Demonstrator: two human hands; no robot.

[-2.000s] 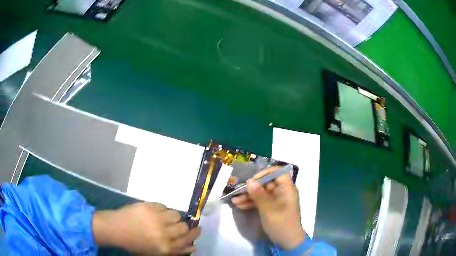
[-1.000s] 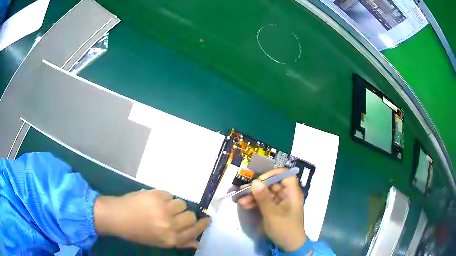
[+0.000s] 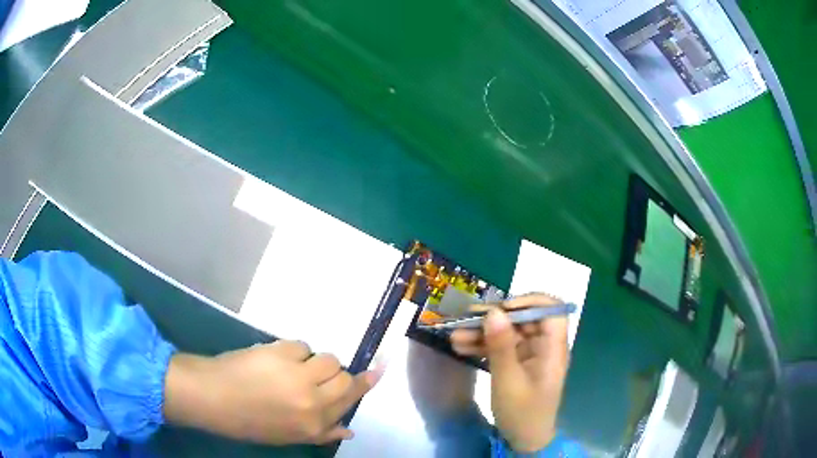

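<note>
An open tablet assembly lies in front of me, with its black frame edge [image 3: 381, 315] on the left, a circuit board with gold flex parts [image 3: 436, 279] at its top end, and a silver-white back plate [image 3: 394, 394] below. My right hand [image 3: 520, 367] holds slim tweezers [image 3: 537, 313], their tips low over the orange part of the board. My left hand [image 3: 269, 389] rests at the tablet's left edge, index finger extended onto the frame. Nothing is visible in its fingers.
A grey and white liner sheet [image 3: 170, 197] runs left of the tablet. A white sheet [image 3: 560, 273] shows behind it. Other tablets [image 3: 663, 246] lie at the right, beside the green partition [image 3: 761, 161] with a printed sheet [image 3: 681, 54]. White strips [image 3: 667, 411] are at the lower right.
The tweezers' tips have moved from the left frame edge up and right to the orange part of the board. My left index finger now extends over the frame. The camera view has shifted slightly.
</note>
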